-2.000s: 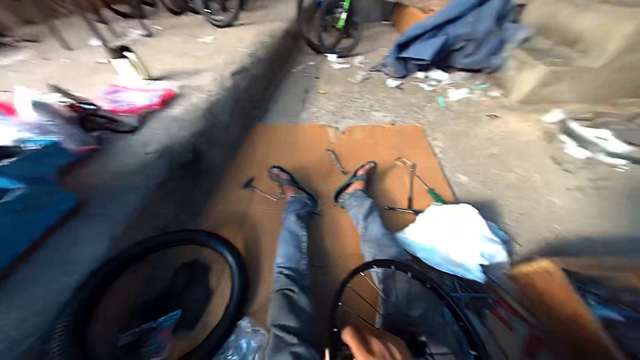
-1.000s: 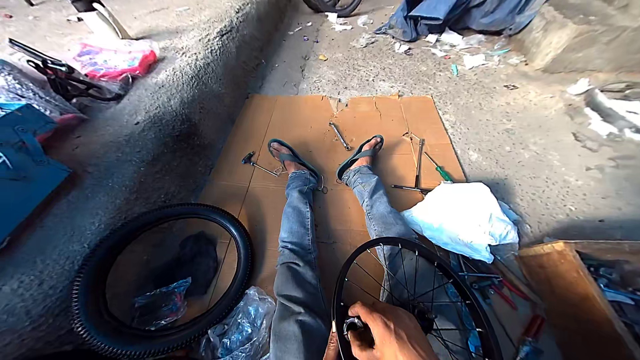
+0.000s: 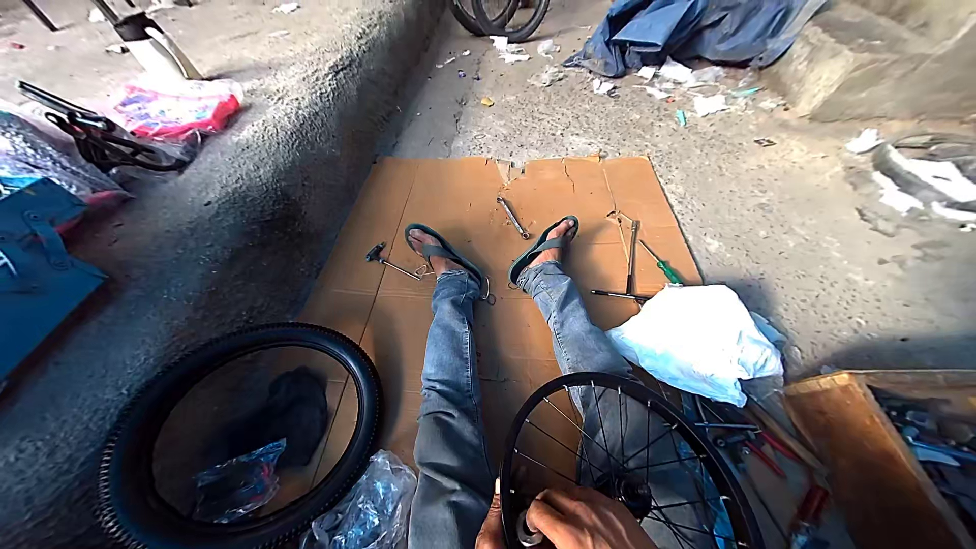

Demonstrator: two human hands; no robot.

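Note:
A black bicycle wheel rim with spokes point(image 3: 540, 404) leans over my right thigh, its hub point(image 3: 634, 492) low in the view. My right hand point(image 3: 583, 518) has its fingers closed on a small round metal tool point(image 3: 526, 530) at the rim's near left edge. Beside it my left hand point(image 3: 492, 526), partly cut off by the frame's bottom edge, touches the outer side of the rim; what its fingers grip is hidden. A black knobby bicycle tire point(image 3: 366, 381) lies to the left, around a dark cloth point(image 3: 293, 412) and a clear plastic packet point(image 3: 240, 480).
A cardboard sheet point(image 3: 450, 183) under my feet holds a wrench point(image 3: 512, 218), a T-handle tool point(image 3: 393, 263), an L-shaped wrench point(image 3: 631, 259) and a green-handled screwdriver point(image 3: 669, 271). A white plastic bag point(image 3: 698, 335) and a wooden toolbox point(image 3: 846, 427) stand right; a blue metal box point(image 3: 46, 267) is left.
The right hand has moved lower along the rim's near left edge than one second ago. Tire, bag and tools on the cardboard stay where they were.

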